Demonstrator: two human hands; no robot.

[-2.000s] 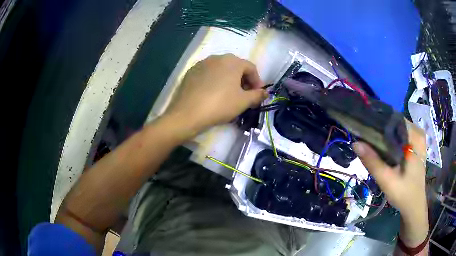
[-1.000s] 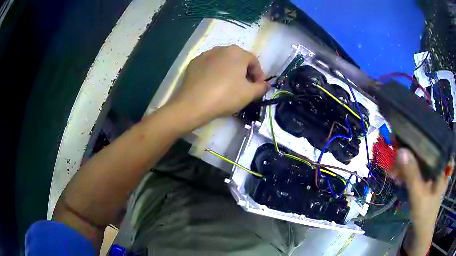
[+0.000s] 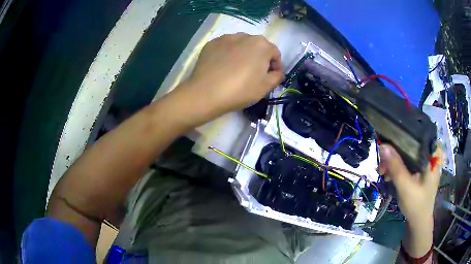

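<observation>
The white power strip housing (image 3: 304, 224) lies tilted on a pale board, its two bays filled with black socket modules (image 3: 304, 193). My right hand (image 3: 410, 180) grips the dark soldering gun (image 3: 397, 124), whose blurred barrel points left over the upper bay. My left hand (image 3: 240, 69) is closed at the housing's upper left corner, by the green strip board (image 3: 298, 68); what its fingertips pinch is hidden. The blue wire (image 3: 338, 144) loops between the bays. One earth wire (image 3: 232, 159) sticks out at left. Black leads (image 3: 281, 99) cross the upper bay's left edge.
A blue sheet (image 3: 387, 41) lies behind the housing. Another white housing with wires (image 3: 457, 108) is at the far right. The pale board (image 3: 206, 46) extends under my left hand. Thin green wires (image 3: 227, 7) lie at the top. My lap is below.
The soldering gun first moved right, away from the housing, then came back left over the upper bay. My left hand has shifted slightly up and right.
</observation>
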